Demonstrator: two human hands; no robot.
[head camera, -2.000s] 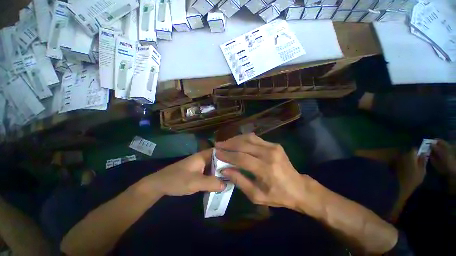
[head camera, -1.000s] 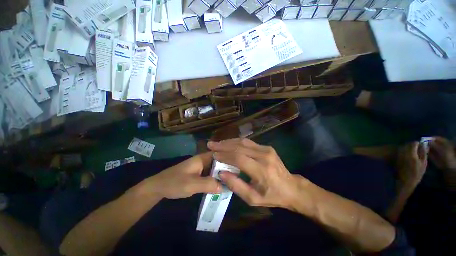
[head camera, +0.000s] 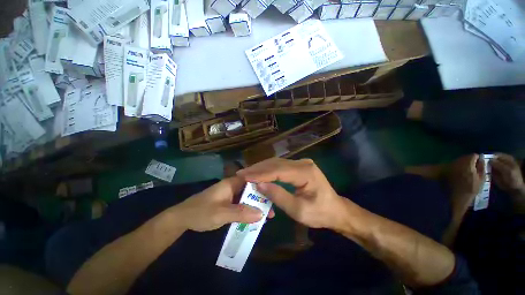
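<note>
A long slim white carton (head camera: 236, 239) with blue lettering and a green patch is held over my lap, tilted, its lower end to the left. My left hand (head camera: 216, 204) grips it, with the thumb across its printed face. My right hand (head camera: 296, 193) is at its upper end, with the thumb on the top edge and the fingers curled behind. The fingers hide the upper end, so I cannot tell how its flap stands.
Cartons lie heaped at the left (head camera: 135, 83) and stand in rows at the back (head camera: 345, 10). A leaflet (head camera: 293, 55) lies on the white bench cover (head camera: 207, 52). Below are a divided tray (head camera: 322, 102) and a small parts tray (head camera: 184, 138). Another person's hands (head camera: 469, 178) are at the right.
The carton now shows its lettered upper face and more of its length, tilted further. My right thumb has moved up to its top edge. The other person's white piece hangs longer below their hands.
</note>
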